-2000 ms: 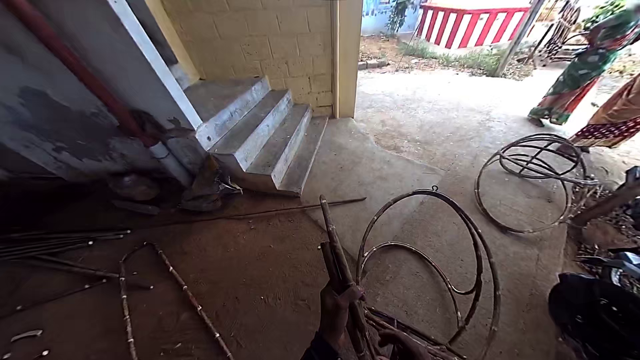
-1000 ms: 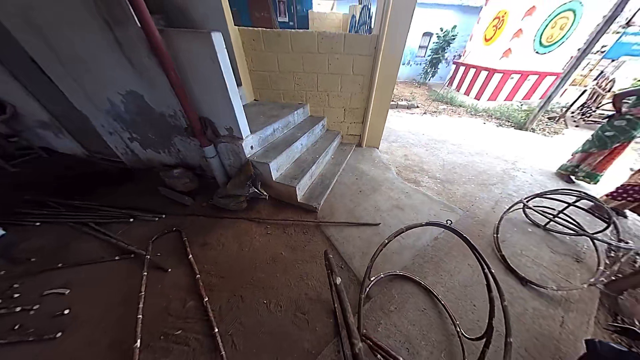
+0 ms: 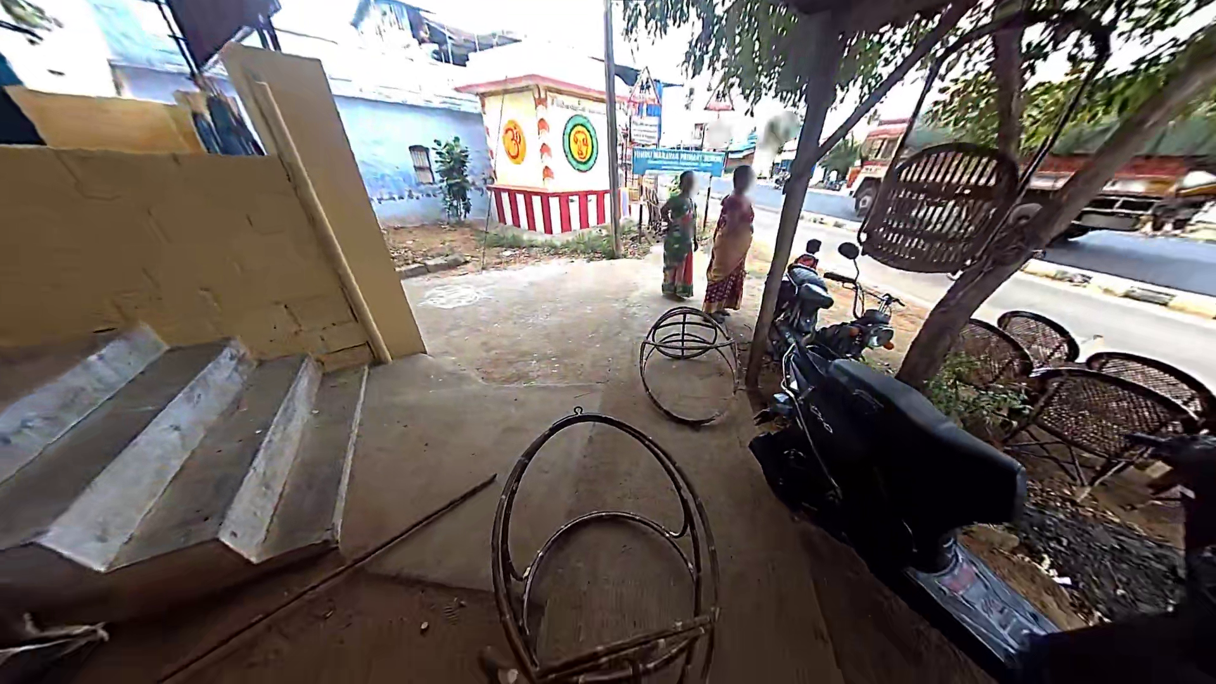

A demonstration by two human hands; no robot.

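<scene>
A round cane chair frame (image 3: 701, 513) with an inner curved hoop and a small metal ring on top stands right before me in the head view. Bent rods cross its base at the bottom edge. A small dark shape (image 3: 496, 665) beside the lower left of the hoop may be fingertips of my left hand; its grip cannot be made out. My right hand is not seen. Farther ahead, a second round cane frame (image 3: 646, 380) rests on the concrete. One long thin cane rod (image 3: 380, 548) lies slanting on the ground to the left.
Concrete steps (image 3: 285, 456) and a yellow block wall (image 3: 161, 247) are at left. Parked motorcycles (image 3: 883, 437), a post (image 3: 793, 190), a hanging wicker swing seat (image 3: 940, 204) and several wicker chairs (image 3: 1107, 408) are at right. Two people (image 3: 730, 242) stand beyond the second frame.
The view has swung right and up. Two seconds ago both hands were at upright cane rods by the near frame; those rods and the bent cane on the left are out of view.
</scene>
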